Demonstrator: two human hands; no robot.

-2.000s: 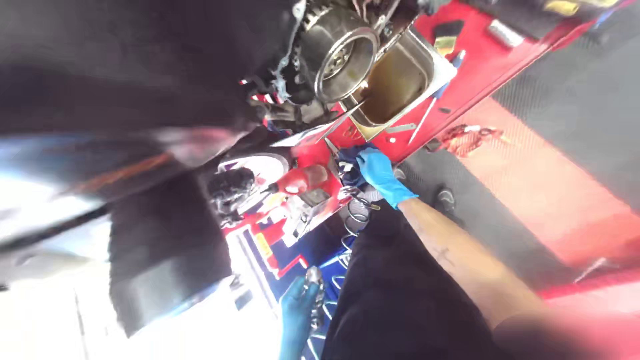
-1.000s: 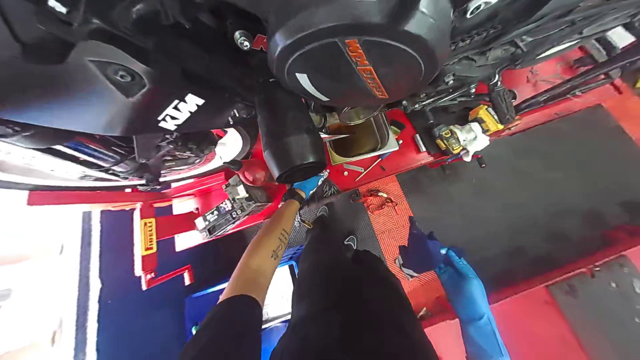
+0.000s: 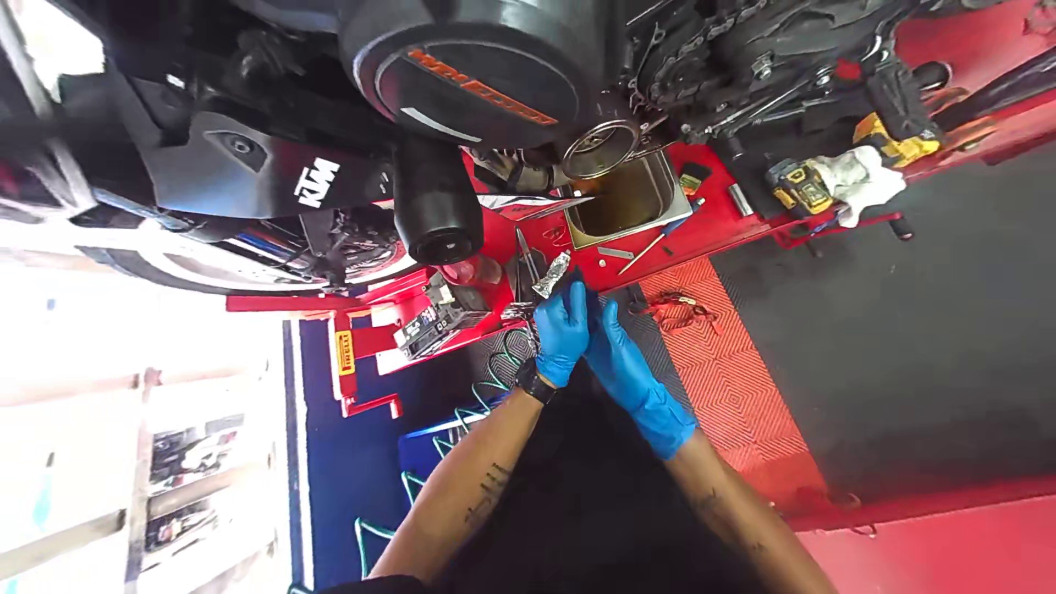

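Observation:
My left hand (image 3: 563, 332), in a blue glove with a black wristband below it, is at the red bench edge with its fingers bent. Just beyond its fingertips is a crumpled silvery tube (image 3: 552, 275); whether they touch is unclear. Close on the right, my right hand (image 3: 624, 363), also gloved in blue, has its fingers against a dark cloth (image 3: 587, 290) between both hands. Above them hang a motorcycle's black engine cover (image 3: 487, 78) and black exhaust end (image 3: 437, 202). A metal pan (image 3: 681, 216) with brown liquid stands under a round metal part (image 3: 601, 150).
A blue-handled screwdriver (image 3: 675, 225) lies beside the pan. Farther right are a yellow-and-black cordless tool (image 3: 799, 188) and a white rag (image 3: 862, 180). Red straps (image 3: 681, 312) lie on the floor tiles. Left of my hands are a red bottle (image 3: 472, 272) and a coiled hose (image 3: 468, 419).
My right hand has come from the lower right, where it held the dark cloth out, to beside my left hand. The view has shifted strongly since the earliest frame.

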